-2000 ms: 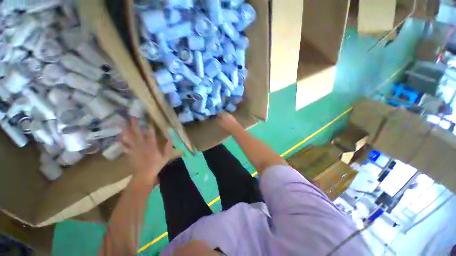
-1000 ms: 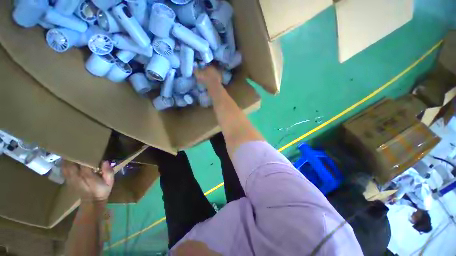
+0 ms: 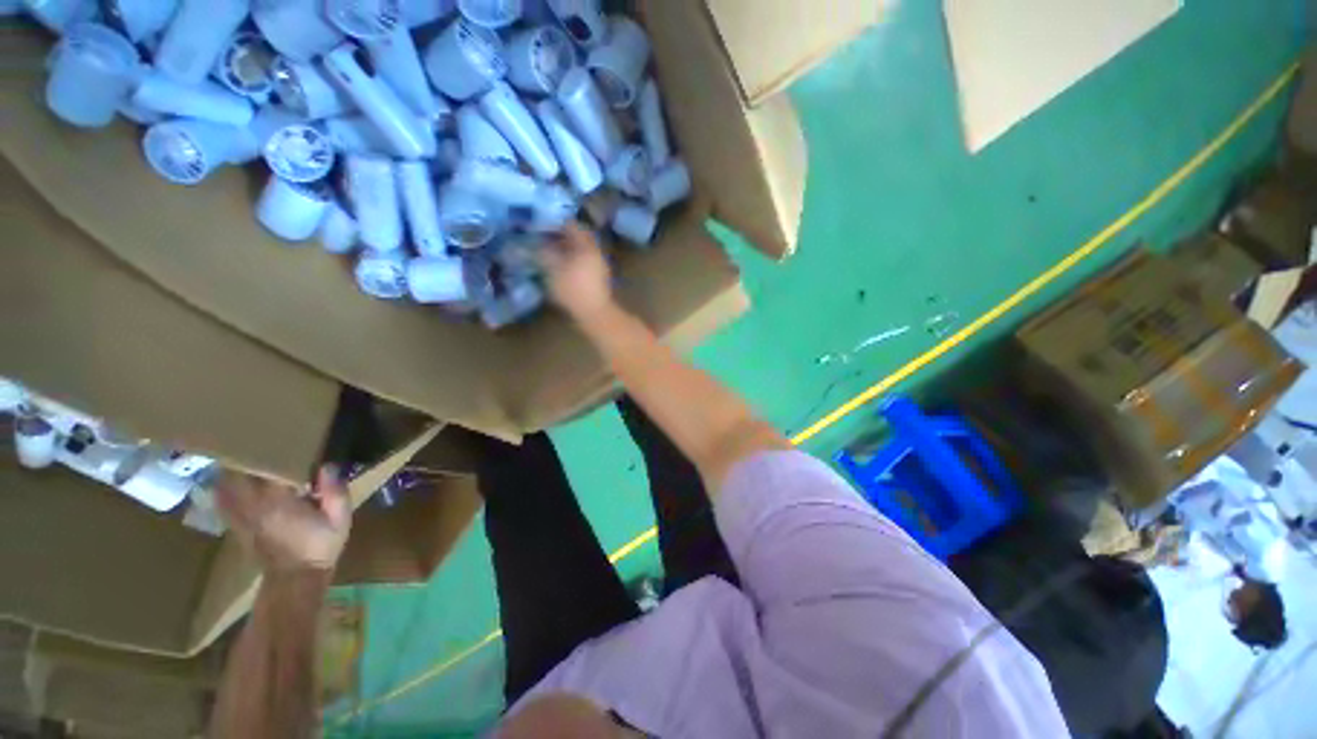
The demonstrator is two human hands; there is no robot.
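Observation:
Many light blue handheld fans (image 3: 383,101) lie loose in a large open carton (image 3: 188,238) at the upper left. My right hand (image 3: 581,274) reaches into its near right corner, among the fans. Its fingertips are blurred, and I cannot tell if they grip a fan. My left hand (image 3: 282,520) is at the lower left, around the edge of a brown carton flap (image 3: 267,433). A second carton (image 3: 101,556) beside it holds white fans (image 3: 123,465), mostly hidden by the flap.
A small open carton (image 3: 412,527) is beside my legs. A blue stool (image 3: 932,477), a black item (image 3: 1062,606) and a taped carton (image 3: 1163,368) stand at the right. A yellow line (image 3: 1069,263) crosses the green floor. A dark-haired head (image 3: 1254,606) shows at the far right.
My left hand has gone from open over the pale fans to the flap edge. My right hand has moved from the blue carton's near rim in among the fans, and some fans there have shifted.

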